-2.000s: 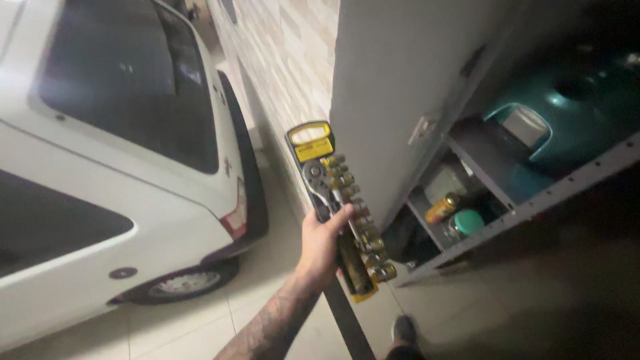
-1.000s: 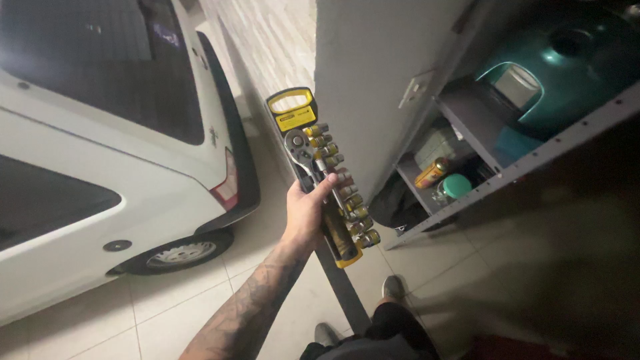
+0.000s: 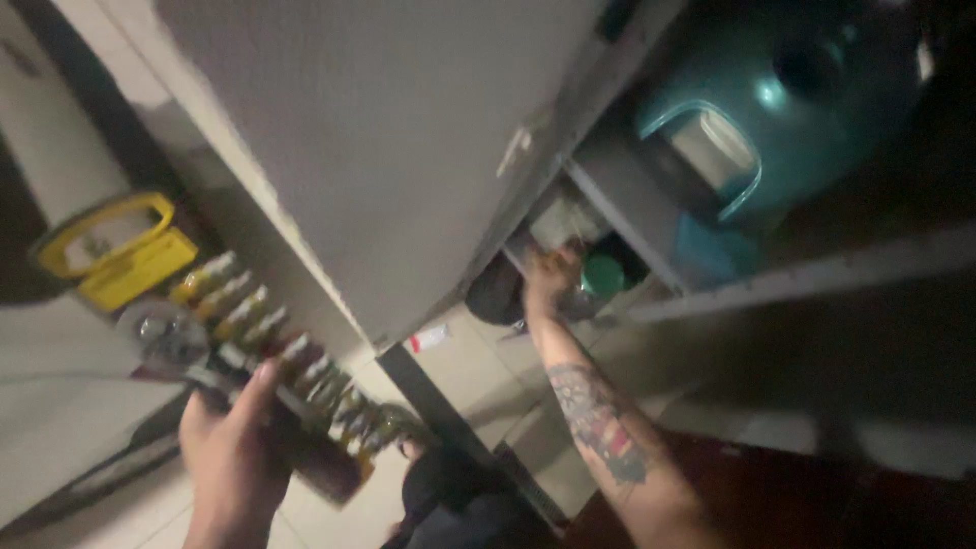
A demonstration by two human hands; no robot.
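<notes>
At the lower left, my left hand (image 3: 236,450) grips a ratchet and socket set (image 3: 252,366) on its black and yellow holder. The ratchet head (image 3: 162,332) sits below the yellow hang tag (image 3: 137,267), with a row of sockets (image 3: 244,297) along one side. My right hand (image 3: 553,274) reaches into a lower compartment of the grey metal shelf, its fingers around something orange-gold, apparently the can that stood there. The blur and my hand hide most of it. Just right of those fingers is a jar with a green lid (image 3: 602,276).
A grey metal shelf (image 3: 625,213) holds a large teal container (image 3: 778,114) with a handle, on the right. A grey wall (image 3: 366,137) with a white fitting (image 3: 515,150) stands between the shelf and a white car (image 3: 61,389). A white and red item (image 3: 429,338) lies on the tiled floor.
My right hand has come into view and is in the shelf compartment. The socket set, still in my left hand, is now at the lower left. The view has moved closer to the shelf.
</notes>
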